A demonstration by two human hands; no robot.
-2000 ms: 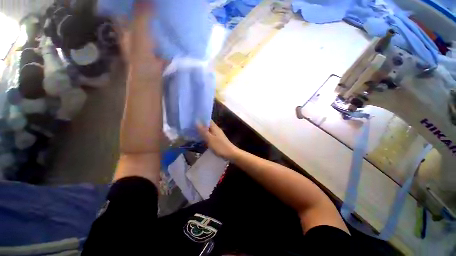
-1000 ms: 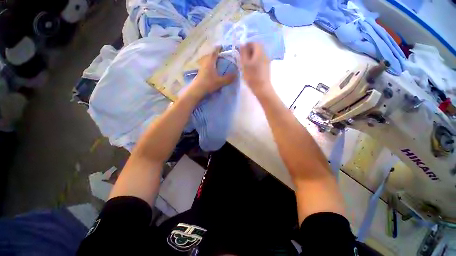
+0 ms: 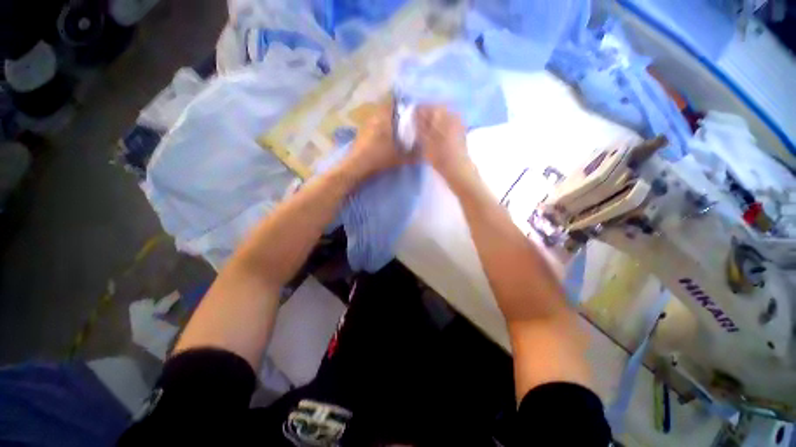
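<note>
A light blue garment piece [image 3: 381,214] lies bunched over the table's near left edge, with a striped or folded part hanging down. My left hand [image 3: 377,144] grips its gathered middle. My right hand [image 3: 438,135] holds the same gathered part close beside it, with a whitish bit of cloth between the hands. Both hands are a little blurred, and the fingertips are partly hidden. More of the piece spreads flat beyond my hands. The sewing machine's needle area [image 3: 550,225] is to the right, away from my hands.
An off-white sewing machine head [image 3: 698,279] stands at right. Pale blue strips [image 3: 641,358] hang across its bed. A green tool lies by its base [image 3: 665,406]. A large pale cloth bundle [image 3: 218,157] hangs off the left table end. Blue garments [image 3: 611,79] are heaped at the far side.
Two seconds ago the cloth was held up off the table's left side. It then came onto the table, and both hands now grip it close together. Since one second ago they have shifted slightly.
</note>
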